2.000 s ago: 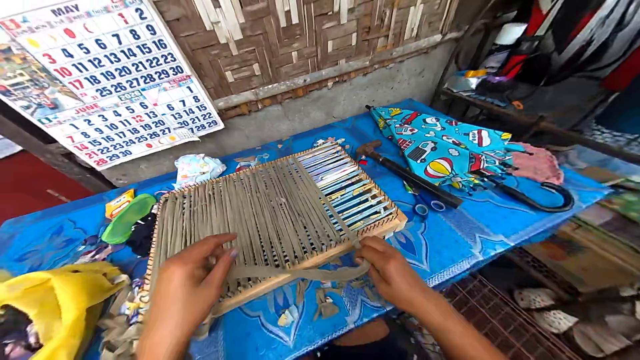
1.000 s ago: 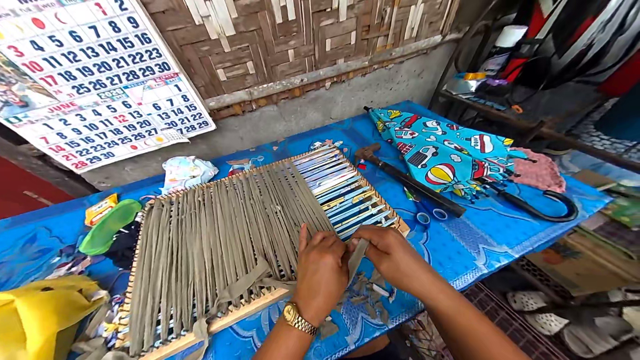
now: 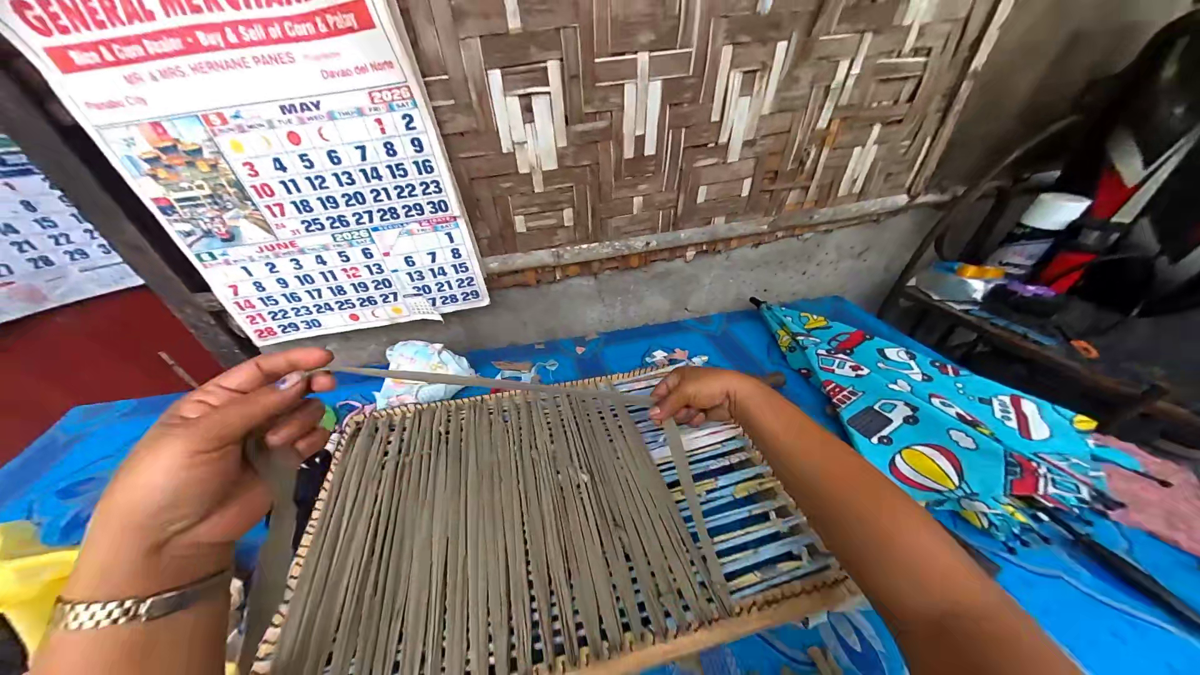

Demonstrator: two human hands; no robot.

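Observation:
A wooden peg loom frame (image 3: pixel 656 647) lies on the table, strung lengthwise with grey-brown fabric strips (image 3: pixel 487 506); patterned strips (image 3: pixel 750 516) run crosswise and show at its right part. My left hand (image 3: pixel 253 422), raised beyond the frame's left side, pinches a grey-brown strip. That strip stretches across above the far edge to my right hand (image 3: pixel 694 394), whose fingers close on it at the far right part of the frame. From there a length runs down to the near edge. The tail of the strip hangs below my left hand.
A folded umbrella with a vehicle print (image 3: pixel 900 412) lies to the right on the blue table cover (image 3: pixel 844 314). A pale printed cloth (image 3: pixel 422 370) sits behind the frame, yellow fabric (image 3: pixel 33 572) at the left. A calendar (image 3: pixel 328 187) hangs on the woven wall (image 3: pixel 656 122).
Both hands have moved from the near edge of the frame to its far side, and my left hand has also gone left. The strip is now drawn out between them. The view has shifted noticeably.

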